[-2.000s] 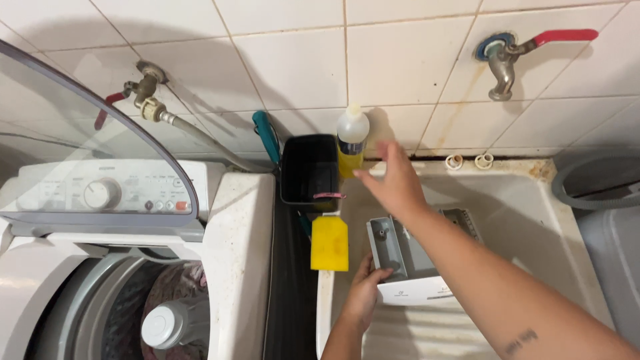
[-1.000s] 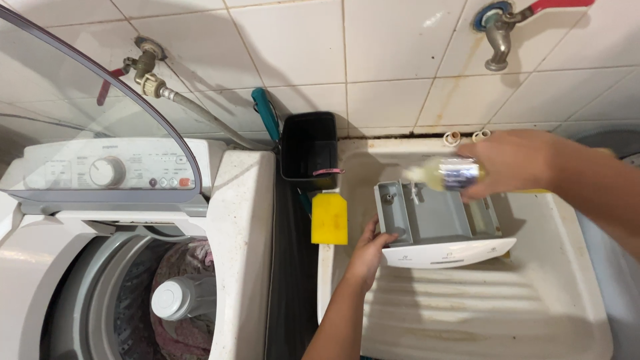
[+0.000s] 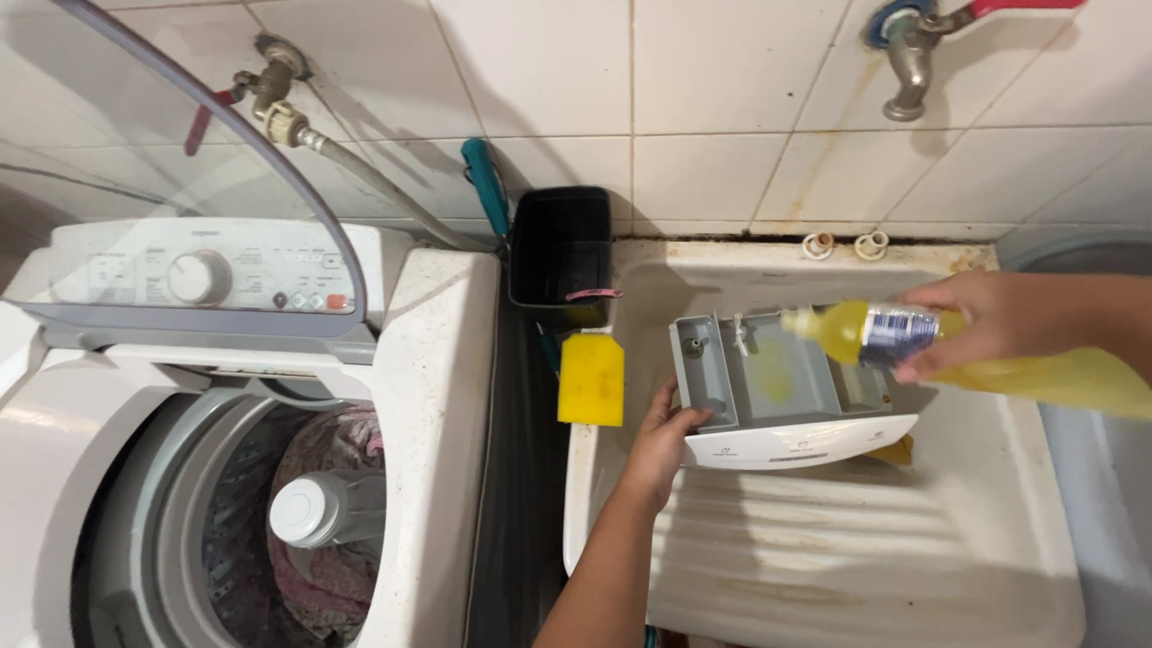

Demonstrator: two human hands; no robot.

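My left hand [image 3: 661,441] grips the left end of a grey and white detergent drawer [image 3: 783,369], held over the ribbed laundry sink [image 3: 810,549]. In my right hand [image 3: 954,324] is a clear squeeze bottle of yellow liquid [image 3: 841,333], tipped nearly level with its nozzle pointing left over the drawer. A yellowish patch of liquid lies in the drawer's wide middle compartment. Left of the drawer, a yellow sponge [image 3: 591,380] sits at the sink's edge, below a black plastic container [image 3: 560,256].
The top-load washing machine [image 3: 441,360] stands at left, lid raised, with fabric inside around its agitator [image 3: 306,511]. A metal tap [image 3: 909,72] juts from the tiled wall above the sink. A teal-handled tool [image 3: 486,189] leans beside the container. A grey tub [image 3: 1098,450] is at right.
My right hand, empty two seconds ago near the bottle standing beside the black container, now holds that bottle over the drawer. Yellow liquid now shows in the middle compartment.
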